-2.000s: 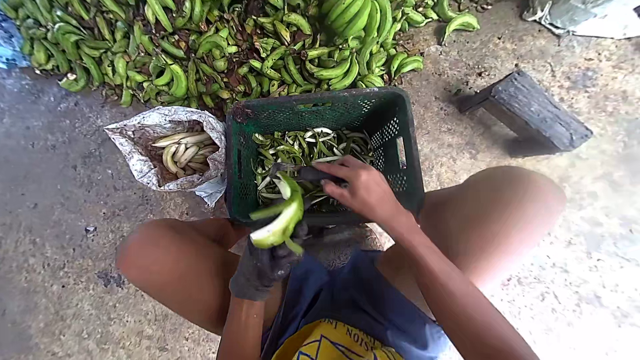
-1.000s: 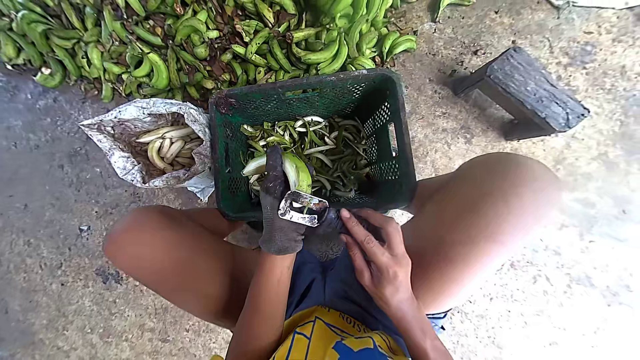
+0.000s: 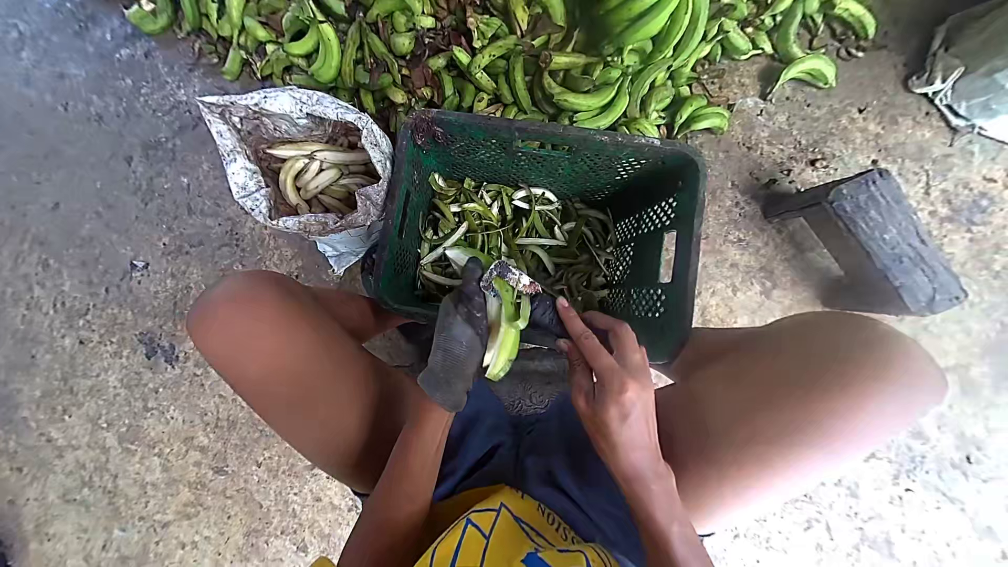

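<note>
My left hand, in a dark grey glove, grips a partly peeled green plantain over the near edge of the crate. My bare right hand holds a peeler by its dark handle; the peeler's metal head lies against the plantain's upper part. Beneath and beyond both hands, green and white peel strips fill the bottom of a green plastic crate. Peeled plantains lie in an open white sack left of the crate.
A large heap of green plantains lies along the far side, close behind the crate. A low wooden stool is on the concrete floor at the right. Part of a tied sack shows at the upper right. My bent legs flank the crate.
Two seconds ago my right hand was over the crate, apart from the plantain; now the peeler is against it. A strip of peel now hangs along the plantain near my left hand.
</note>
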